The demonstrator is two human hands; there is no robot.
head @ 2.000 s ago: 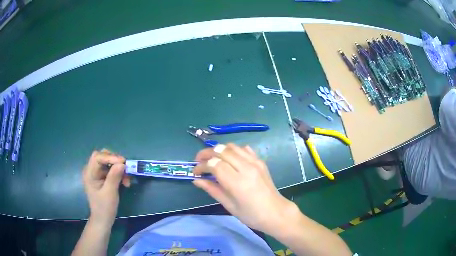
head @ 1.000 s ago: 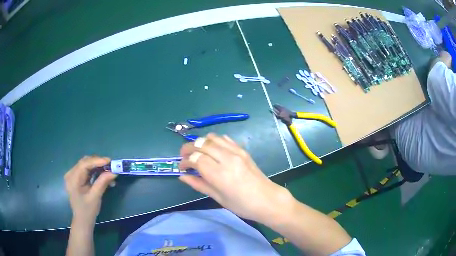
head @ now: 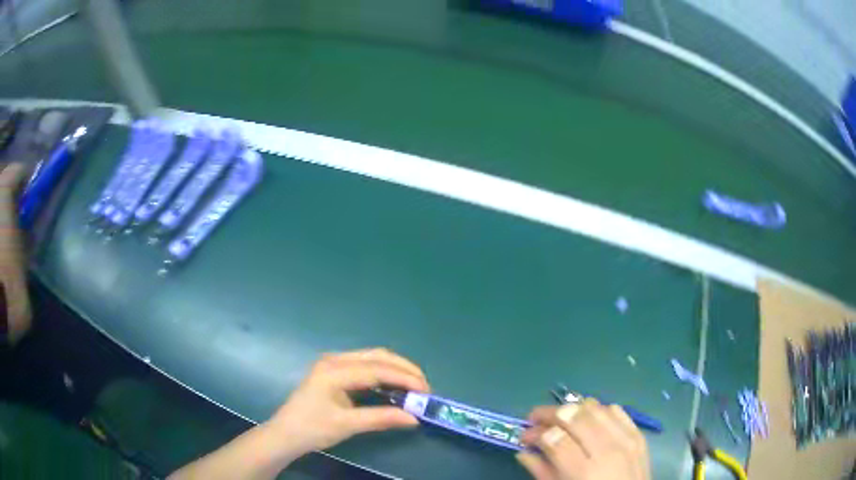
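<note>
My left hand (head: 352, 398) grips the left end of a lilac handle shell (head: 474, 424), where a dark tip sticks out. A green circuit board (head: 465, 419) lies inside the open trough. My right hand (head: 587, 441) holds the shell's right end and covers it; two fingers carry white wraps. The shell is above the bench near its front edge. Blue-handled flush cutters (head: 638, 417) lie partly hidden behind my right hand. The view is somewhat blurred.
Several filled housings (head: 211, 211) lie side by side at the left. Another person's hand (head: 13, 253) is at the far left by a blue tool (head: 49, 183). Yellow-handled pliers (head: 718, 459), white pieces (head: 751, 412) and boards on cardboard (head: 774, 328) are right. A lilac shell (head: 744, 210) lies beyond the white strip.
The view has swung left, bringing the filled housings and another person's hand into sight and pushing the cardboard to the right edge. Both hands still hold the shell with the board inside.
</note>
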